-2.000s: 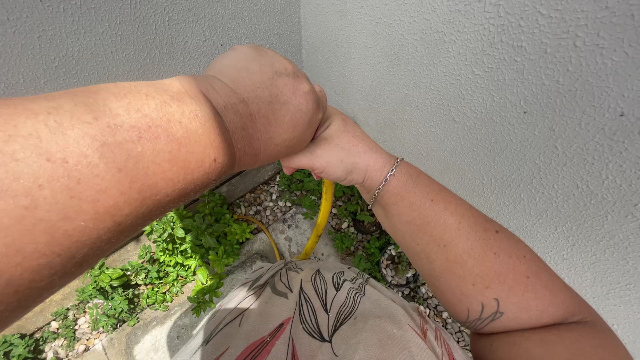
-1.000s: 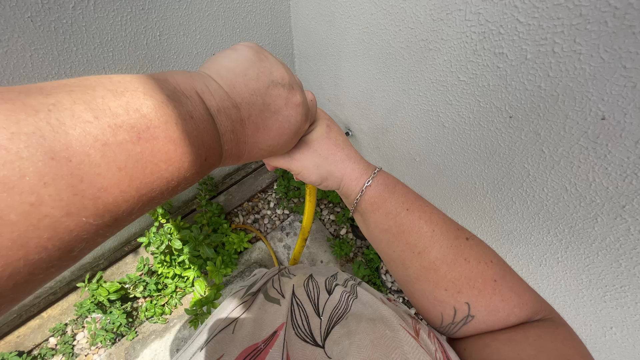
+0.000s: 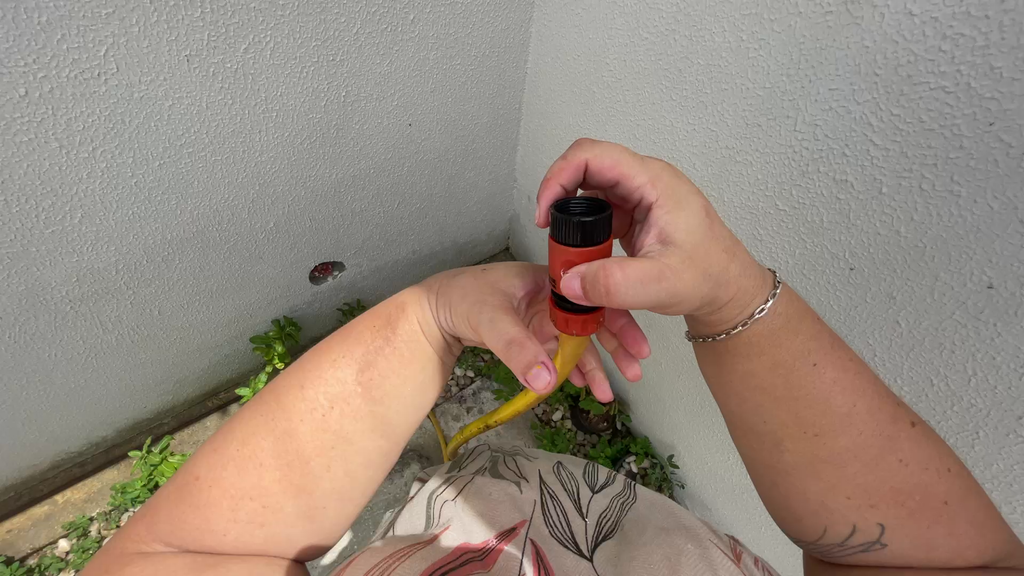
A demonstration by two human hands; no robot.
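An orange hose connector (image 3: 574,254) stands nearly upright before me, with a black ribbed threaded collar (image 3: 581,221) at its top, open end up. A yellow garden hose (image 3: 504,414) runs from its orange lower nut down to the left. My right hand (image 3: 652,232) holds the connector's body, thumb on the near side and fingers curled behind the collar. My left hand (image 3: 520,320) is around the hose just below the nut, its thumb in front and its fingers behind, loosely spread.
Two textured grey walls (image 3: 280,144) meet in a corner behind my hands. A hole (image 3: 326,273) shows low in the left wall. Green plants (image 3: 148,472), pebbles and a concrete slab (image 3: 480,408) lie below. Patterned clothing (image 3: 552,512) covers my front.
My hands, earlier clenched together over the top of the hose, have moved apart. The orange and black connector, hidden before, now shows.
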